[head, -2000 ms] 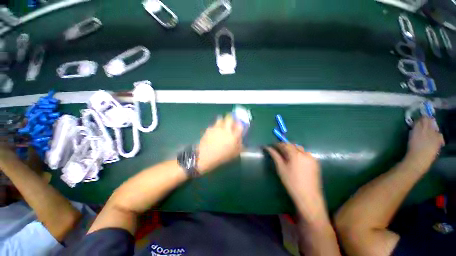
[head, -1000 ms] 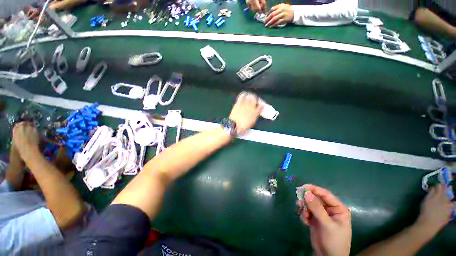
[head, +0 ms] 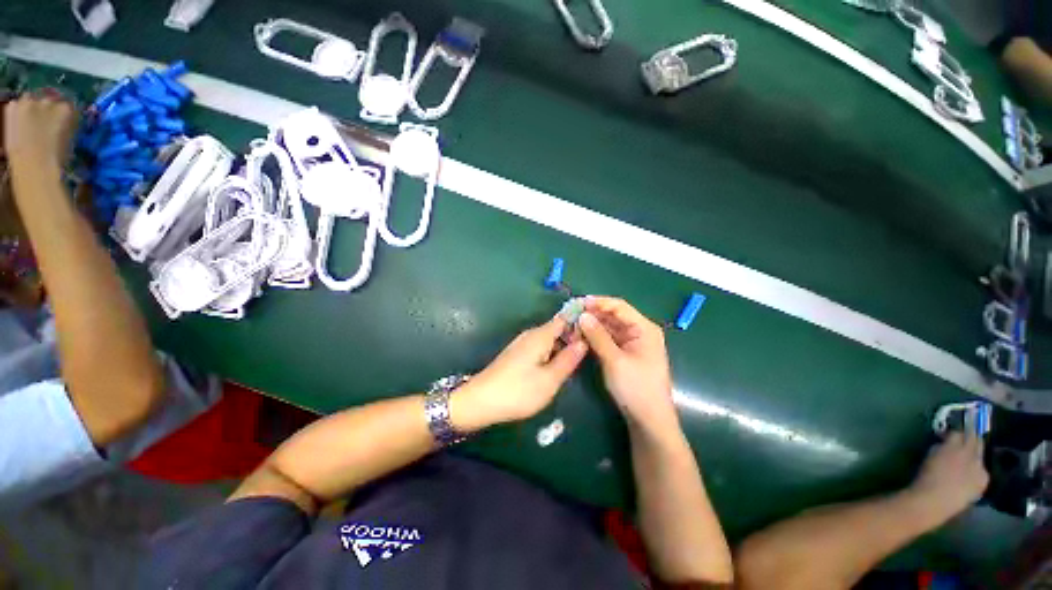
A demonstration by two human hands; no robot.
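My left hand [head: 533, 367] and my right hand [head: 625, 352] meet over the green bench. Their fingertips pinch a small grey-green circuit board [head: 573, 309] between them. One blue battery [head: 555, 273] lies just beyond my left fingertips and another blue battery [head: 690, 311] lies right of my right hand. A thin lead shows near each battery. A small white piece [head: 550, 432] lies on the bench below my hands. Fingers hide much of the board.
A pile of white housings [head: 329, 190] and a heap of blue batteries [head: 129, 129] lie left. A white edge strip [head: 646, 244] borders the belt. Looped housings [head: 692, 63] lie on the belt. Neighbours' arms [head: 72, 294] [head: 859, 524] reach in at left and right.
My left hand has come back from the belt, without the white housing, to my right hand at the circuit board. The view has shifted. A small white piece now shows below my hands.
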